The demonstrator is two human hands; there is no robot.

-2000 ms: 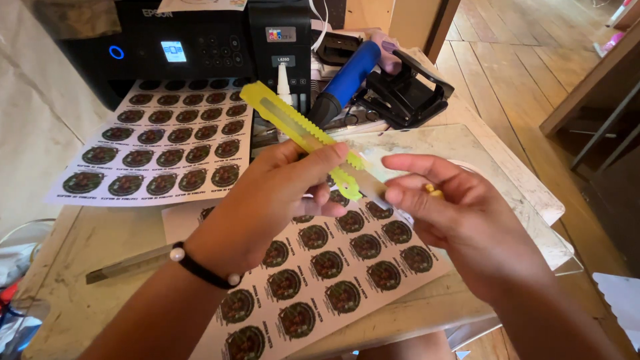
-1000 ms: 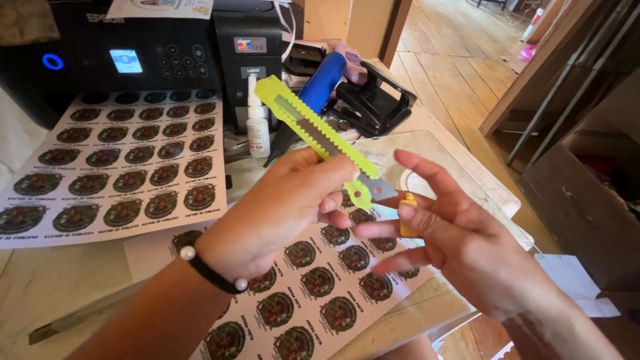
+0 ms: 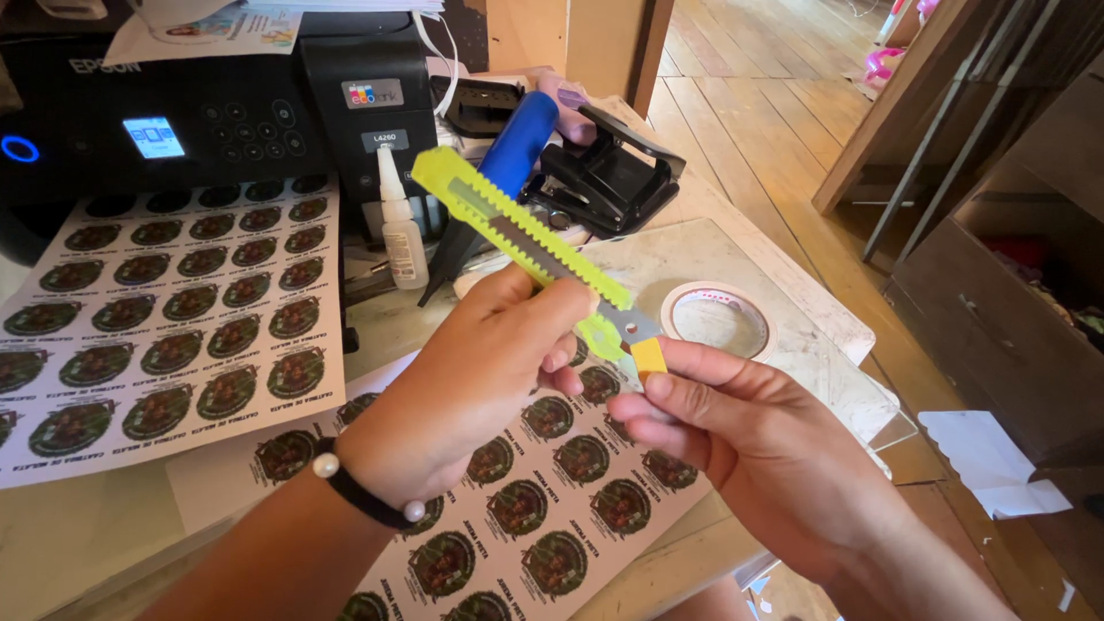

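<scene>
My left hand (image 3: 492, 371) grips the translucent yellow-green plastic body of a snap-off utility knife (image 3: 526, 237), which slants down to the right. A metal blade end with a hole (image 3: 631, 329) sticks out of its lower end. My right hand (image 3: 759, 431) pinches a small yellow plastic piece (image 3: 649, 355) between thumb and fingers, right at that blade end. Below both hands lies a printed sheet of round labels (image 3: 552, 565). A second printed sheet (image 3: 172, 345) comes out of the black Epson printer (image 3: 198, 103) at the left.
Behind the knife are a small white-capped glue bottle (image 3: 403, 237), a blue cylindrical object (image 3: 520, 142) and a black hole punch (image 3: 612, 172). A roll of tape (image 3: 718, 319) lies on a clear sheet at the right of the table. Paper (image 3: 992, 461) lies on the wooden floor.
My right hand has closed in on the blade end with the yellow piece; its fingers were spread a second ago. The roll of tape now shows more fully. The view has shifted.
</scene>
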